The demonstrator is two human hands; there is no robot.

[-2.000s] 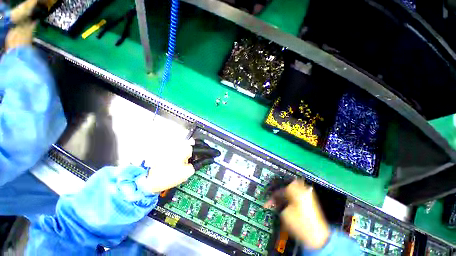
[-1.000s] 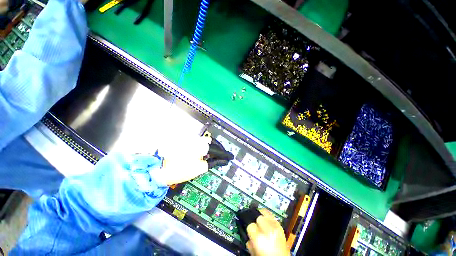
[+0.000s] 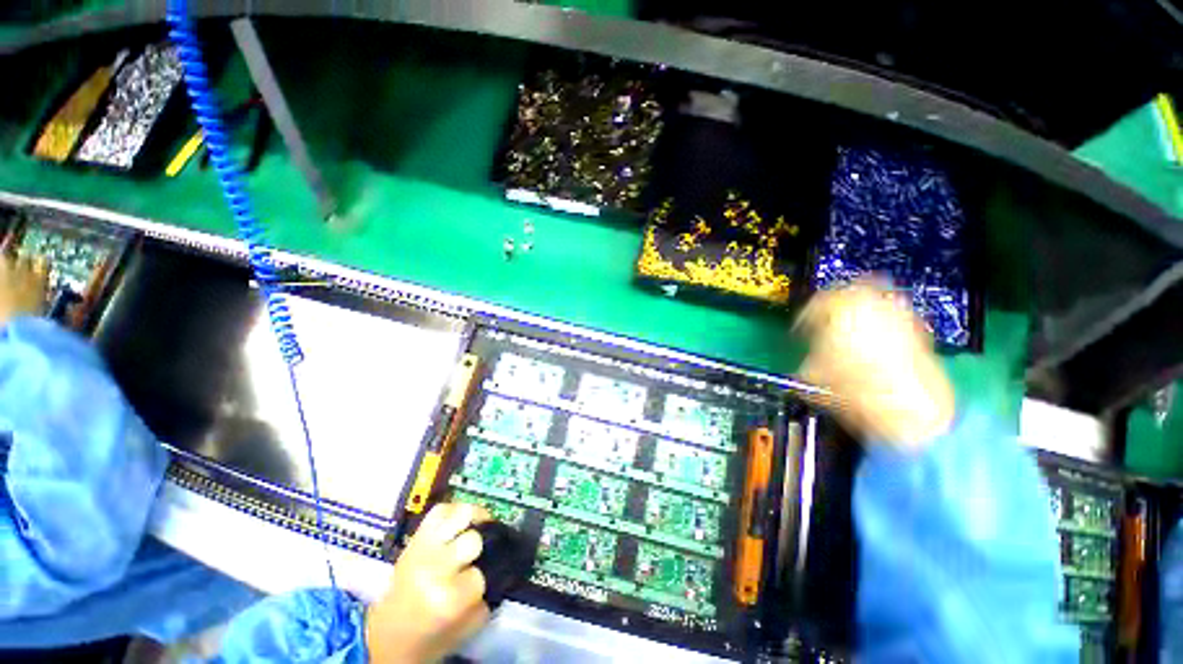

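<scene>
The black carrier (image 3: 597, 615) lies on the conveyor before me, with green circuit boards (image 3: 588, 493) in rows and orange bars on its side edges. My left hand (image 3: 439, 581) is at its lower left corner, black coverings on the fingertips; whether it holds anything cannot be told. My right hand (image 3: 882, 363), blurred, is over the front of the tray of blue-violet components (image 3: 895, 214); its fingertips are not clear. The tray of yellow components (image 3: 720, 260) and the tray of brown-silver components (image 3: 584, 136) stand to its left.
A coiled blue cord (image 3: 234, 182) hangs at the left over the shiny metal plate (image 3: 370, 389). A metal shelf edge (image 3: 778, 65) crosses above the trays. Another person's blue sleeve (image 3: 65, 454) is at the left. Another carrier (image 3: 1131, 545) is at the right. Small loose parts (image 3: 519, 241) lie on the mat.
My right hand has moved from the boards up and right to the blue-violet tray. My left hand has moved from the upper boards to the carrier's lower left corner. The view has turned.
</scene>
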